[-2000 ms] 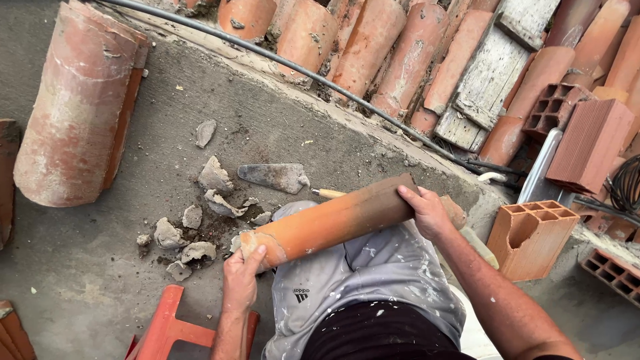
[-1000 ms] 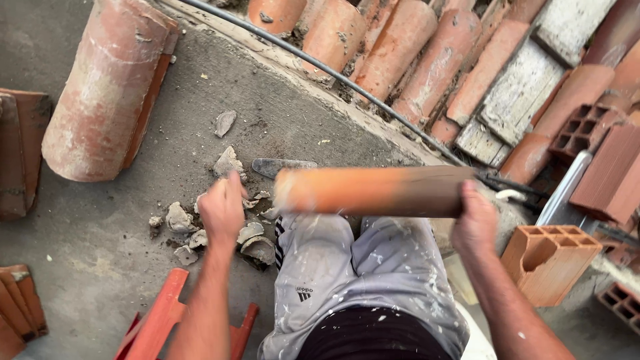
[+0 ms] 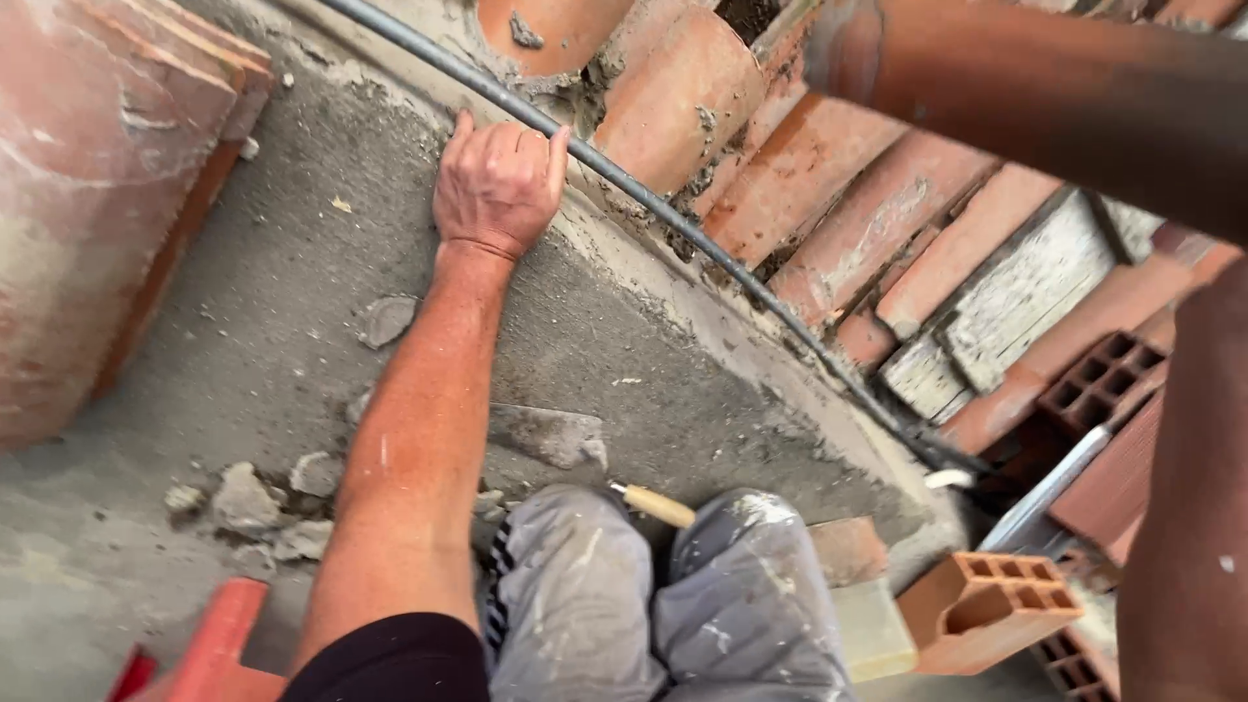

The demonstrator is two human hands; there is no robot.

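My left hand (image 3: pixel 502 185) rests, fingers curled, on the mortar edge against a grey cable (image 3: pixel 673 219); whether it grips the cable cannot be told. A curved clay roof tile (image 3: pixel 1033 97), orange at one end and dark at the other, is raised at the upper right over the roof. My right forearm rises at the right edge toward it, but the right hand itself is out of view. A trowel (image 3: pixel 551 434) with a wooden handle lies on the concrete by my knees, with broken mortar pieces (image 3: pixel 249 502) left of it.
Stacked clay tiles (image 3: pixel 88 214) stand at the left. Rows of laid roof tiles (image 3: pixel 877 224) and a weathered board (image 3: pixel 1024 302) lie beyond the cable. Hollow bricks (image 3: pixel 985 609) sit at lower right, and a red plastic object (image 3: pixel 219 634) at lower left.
My left hand has moved from near the mortar pieces up to the cable. The tile has gone from above my lap to over the roof at the upper right. The view has shifted closer.
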